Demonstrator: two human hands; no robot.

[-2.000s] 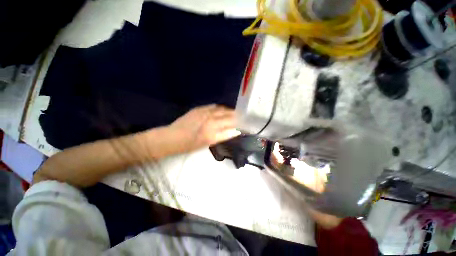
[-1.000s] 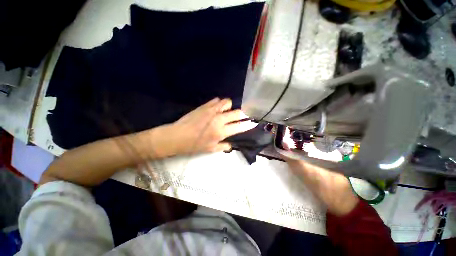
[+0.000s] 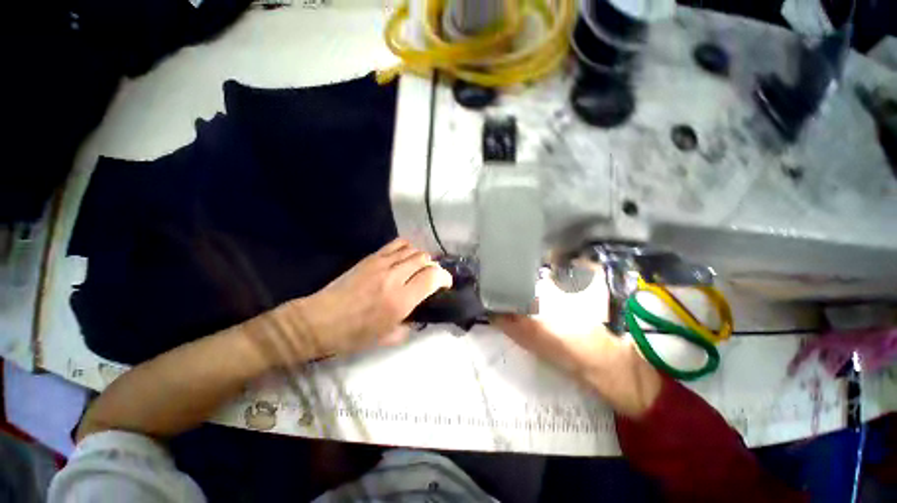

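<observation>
A large dark cloth panel (image 3: pixel 246 187) lies flat on the white table, left of the sewing machine (image 3: pixel 610 187). My left hand (image 3: pixel 369 300) rests on the panel's lower right edge, fingers by the needle area; whether it grips cloth is unclear. A small dark cloth piece (image 3: pixel 452 307) lies beside its fingertips. My right hand (image 3: pixel 536 339) reaches in from the right below the machine head; its fingers are hidden or washed out by glare. Scissors with green and yellow handles (image 3: pixel 674 339) lie right of the needle area.
Coiled yellow cord (image 3: pixel 482 44) lies on top of the machine. A dark cloth pile (image 3: pixel 69 88) is at the upper left. A pink bundle (image 3: pixel 846 351) is at the right end. The table's curved front edge (image 3: pixel 472 442) has a printed ruler.
The view has shifted and turned, so the machine appears more level and the scissors show fully. The left hand still lies on the cloth beside the needle area.
</observation>
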